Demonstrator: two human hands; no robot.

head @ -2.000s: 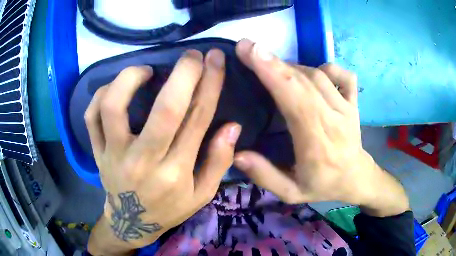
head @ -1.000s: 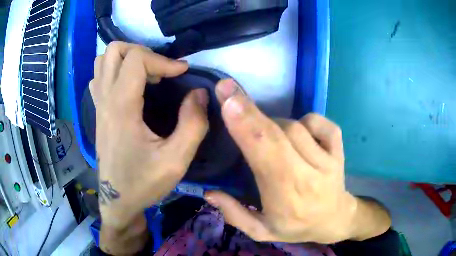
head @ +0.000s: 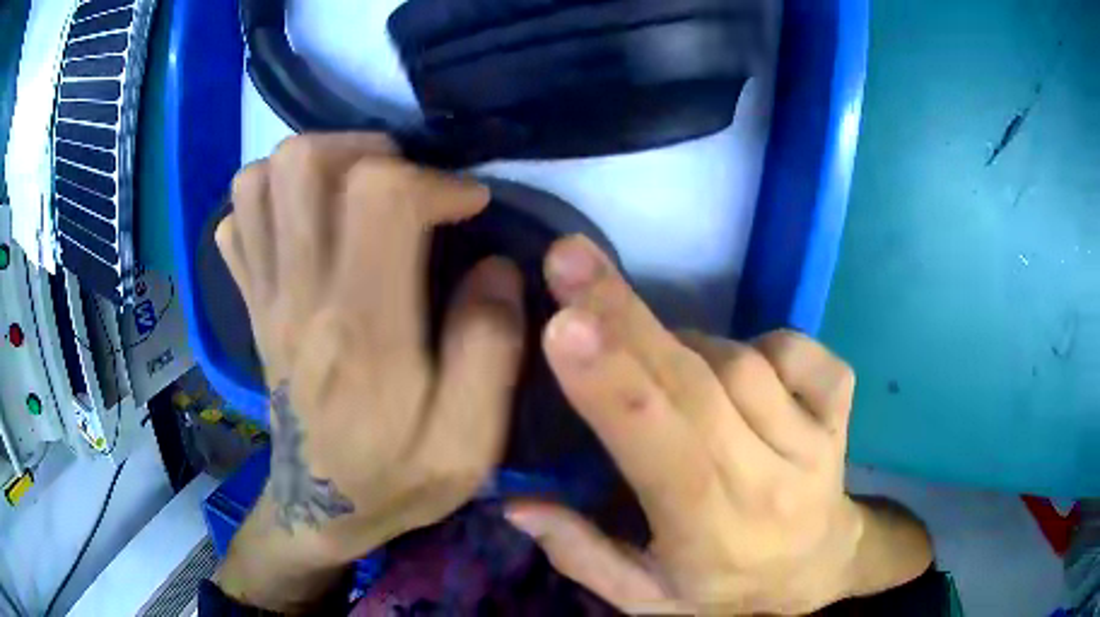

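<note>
A dark oval base unit (head: 555, 217) lies in the blue tray (head: 796, 205), mostly hidden under both hands. My left hand (head: 362, 338) is over its left and middle part, slightly blurred, with fingers bent and the thumb a little apart from the index finger. My right hand (head: 712, 446) is over its right part, with two fingertips on or just above the surface and the thumb at the near edge. I cannot tell whether a strip is under the fingers. Black headphones (head: 567, 84) lie behind the unit on a white liner (head: 688, 217).
A sheet of black foot strips (head: 91, 145) lies left of the tray. The green bench top (head: 977, 265) is on the right. A grey device with coloured buttons (head: 36, 350) is at the lower left. A red object (head: 1052, 523) shows at the lower right.
The left hand has moved from spread flat over the unit to bent fingers. The right hand has moved lower in view. More of the headphones shows, and the view has shifted.
</note>
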